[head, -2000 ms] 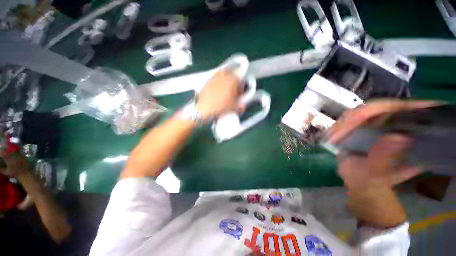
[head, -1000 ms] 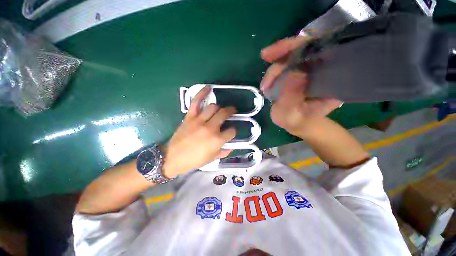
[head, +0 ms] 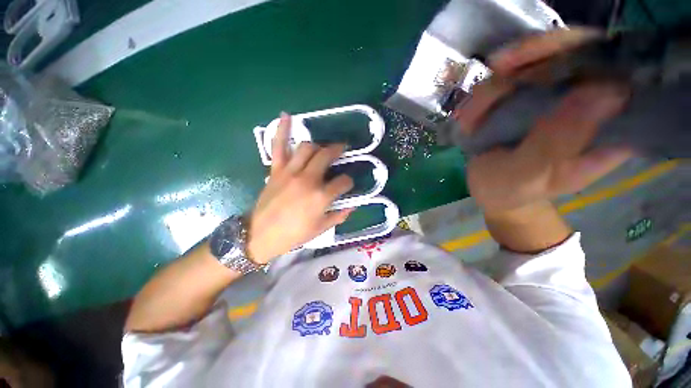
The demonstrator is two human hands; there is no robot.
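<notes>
Three white plastic frames (head: 378, 129) lie side by side at the bench's near edge, their open loops to the right. My left hand (head: 295, 189) rests on them, fingers spread, index finger on the round disc of the far frame. My right hand (head: 523, 144) is blurred and holds the dark grey electric screwdriver (head: 644, 106). Its tip is hidden near the front of the screw feeder (head: 432, 76). Loose screws (head: 409, 141) lie scattered on the bench beside the feeder.
A clear bag of screws (head: 64, 132) lies on the green bench at the left. A pale rail (head: 144, 36) crosses behind, with more white frames (head: 42, 34) at the far left corner. Cardboard boxes (head: 658, 284) and a yellow floor line are at the right.
My right hand with the screwdriver has moved away from the frames, right to the feeder. My left hand stays on the frames, which are slightly tilted now. The feeder and loose screws show more.
</notes>
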